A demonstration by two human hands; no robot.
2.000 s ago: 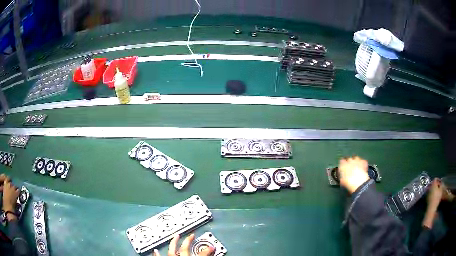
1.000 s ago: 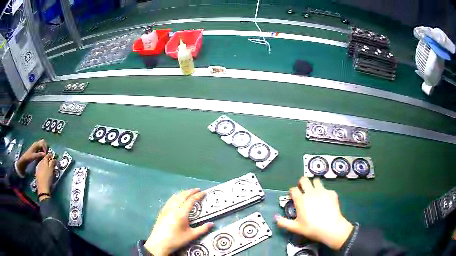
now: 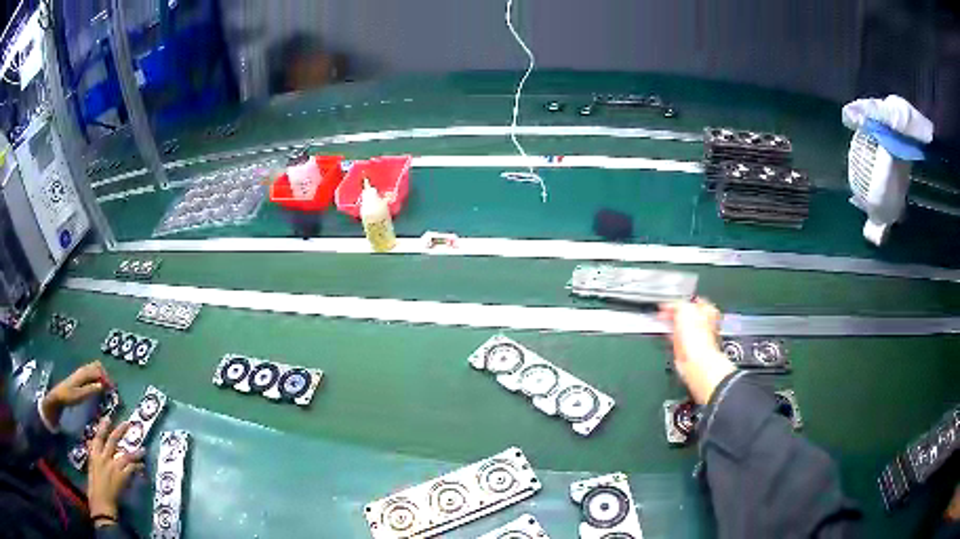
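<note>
My right hand (image 3: 695, 342) reaches forward, its fingers on the right end of a flat silver cover plate (image 3: 632, 282), slightly blurred, over the belt and rail. My left hand is not in view. Another cover plate (image 3: 453, 497) with three circles lies slanted on the near mat. Part of a further plate (image 3: 516, 530) shows at the bottom edge. A jig with a black ring (image 3: 607, 507) lies beside it, cut off by the edge. A jig (image 3: 682, 421) lies partly hidden under my sleeve, with a three-circle plate (image 3: 758, 354) behind it.
Jigs with black rings (image 3: 542, 379) (image 3: 268, 379) lie on the green belt. A co-worker's hands (image 3: 111, 463) work at the left, beside an upright-lying plate (image 3: 170, 490). Farther back are red bins (image 3: 374, 187), a yellow bottle (image 3: 377, 219), stacked jigs (image 3: 763, 195) and a white device (image 3: 879, 174).
My right hand has moved from the near jig out over the belt, now with a plate. My left hand has left the view. The camera view has tilted up.
</note>
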